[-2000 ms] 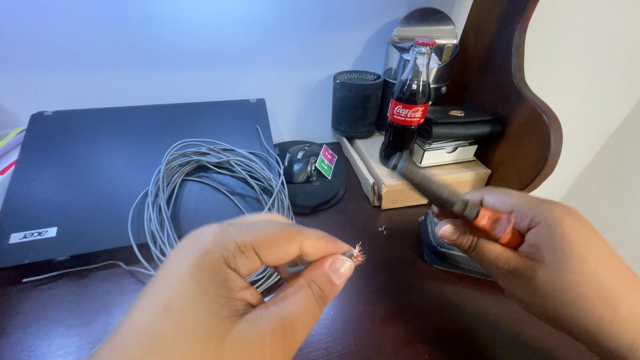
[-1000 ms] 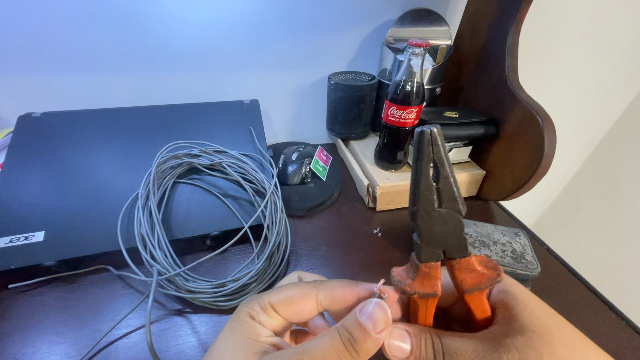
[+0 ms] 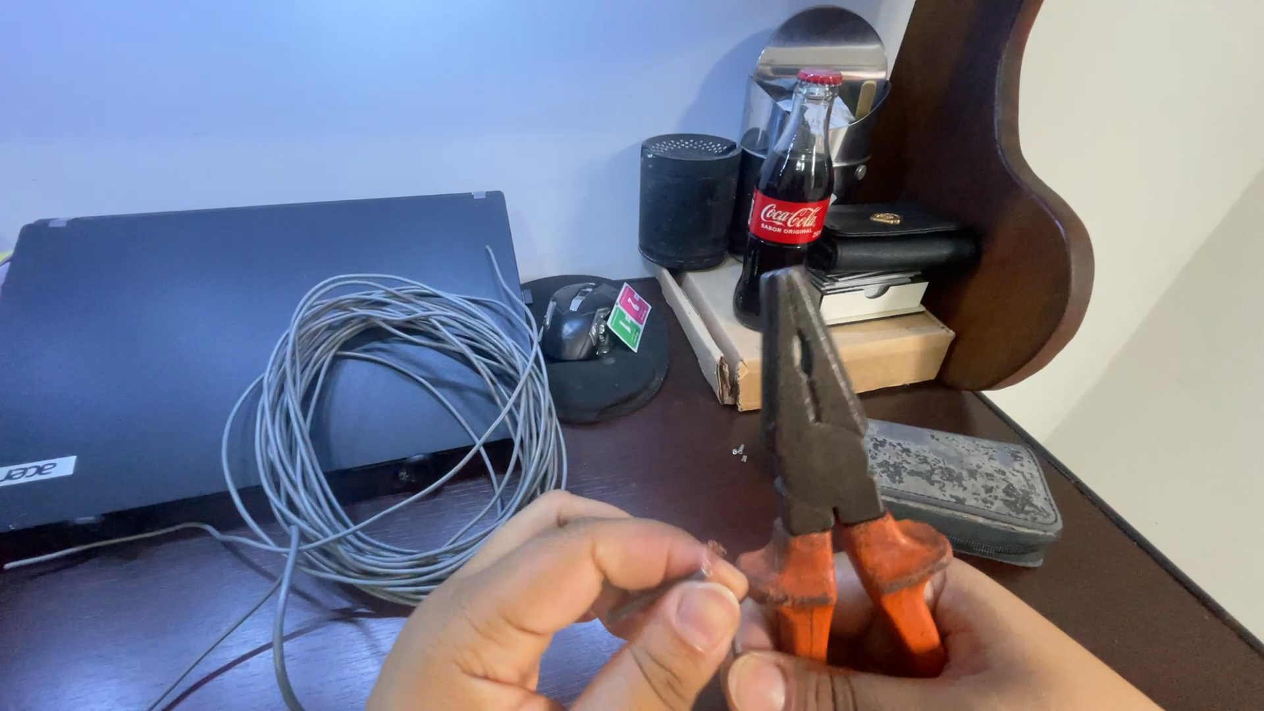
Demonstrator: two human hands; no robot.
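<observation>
My left hand [image 3: 583, 612] pinches the end of a grey cable between thumb and forefinger, with a bit of copper-coloured wire [image 3: 715, 549] showing at the fingertips. Close beside it on the right, my right hand [image 3: 889, 652] holds combination pliers [image 3: 815, 425] by their orange handles, jaws pointing up and nearly closed. The right thumb and fingertips meet the left fingers near the cable end. A coil of grey cable [image 3: 286, 395] leans on the laptop at the left.
A closed laptop [image 3: 148, 326] lies at the left. Behind are a mouse [image 3: 575, 321] on a round pad [image 3: 612, 390], a black cylinder [image 3: 688, 202] and a cola bottle [image 3: 788, 217] on a cardboard box [image 3: 849, 355]. A worn zip case [image 3: 968, 489] and small scraps [image 3: 740, 453] lie right.
The right hand has come in from the right beside the left hand, and the pliers have turned from lying slanted to jaws up. The splayed copper strands seen earlier are now mostly covered by fingers.
</observation>
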